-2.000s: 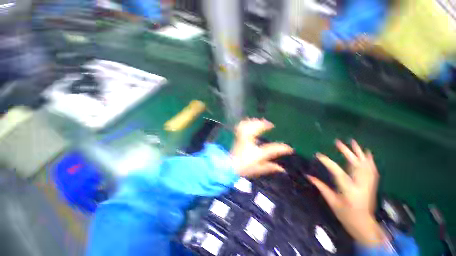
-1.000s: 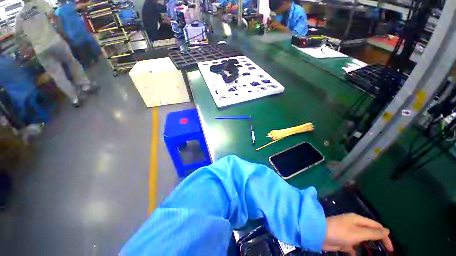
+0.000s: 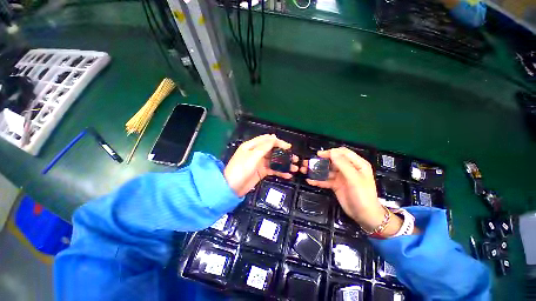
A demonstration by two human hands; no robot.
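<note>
My left hand (image 3: 255, 161) holds a small black rounded-square watch unit (image 3: 281, 160) between its fingers. My right hand (image 3: 352, 182) holds a second similar unit (image 3: 318, 169), close beside the first. Both units are above the black blister tray (image 3: 300, 213). Many tray pockets hold units with white QR labels (image 3: 347, 257); some pockets show no label. The hands and sleeves hide part of the tray. A bracelet and a white wristwatch are on my right wrist.
Left of the tray lie a smartphone (image 3: 178, 134), a bundle of sticks (image 3: 151, 107), a blue stick (image 3: 64, 151), a dark pen (image 3: 104, 145) and a white parts tray (image 3: 67, 82). A metal post (image 3: 207, 53) stands behind. Small dark modules (image 3: 495, 235) lie right.
The view has swung from the aisle back over the tray. Both hands now show, each holding a unit; one second ago only one hand was visible, low at the right over the tray.
</note>
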